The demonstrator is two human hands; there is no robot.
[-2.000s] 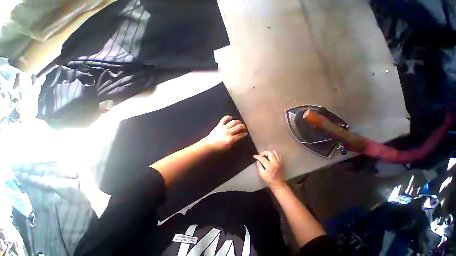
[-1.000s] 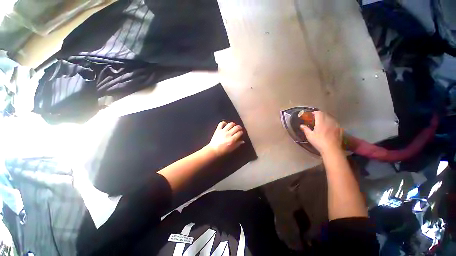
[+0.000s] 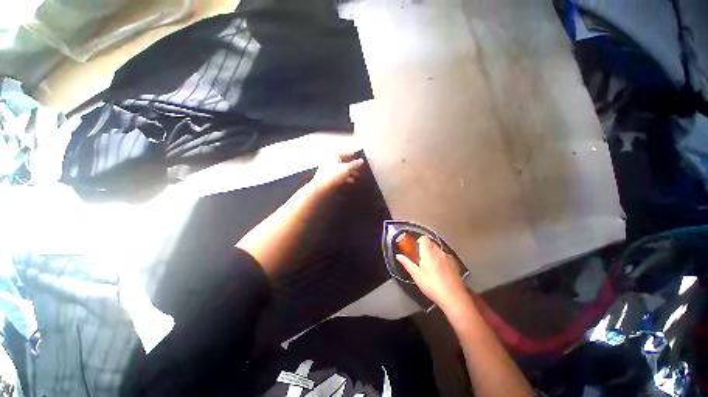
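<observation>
A flat black cloth panel (image 3: 256, 225) lies in front of me, its straight short end along the pale pressing surface. My left hand (image 3: 339, 172) is at the far corner of that end, fingers bent at the cloth edge; whether they pinch it is unclear. My right hand (image 3: 425, 266) grips the orange-brown handle of the steam iron (image 3: 393, 253). The iron stands at the near corner of the panel's straight end, its tip pointing away from me. A red-pink hose (image 3: 536, 341) runs from behind my right wrist to the right.
The pale ironing cover (image 3: 497, 139) extends away from me. A rumpled black cloth pile (image 3: 256, 77) lies at the far left, striped by sunlight. Greyish cloth (image 3: 70, 310) lies at the near left. Dark cloth (image 3: 648, 155) and shiny crinkled material (image 3: 679, 341) are at the right.
My right hand let go of the cloth edge, took the iron's handle and brought the iron left and nearer to the panel's near corner. My left hand moved to the far corner.
</observation>
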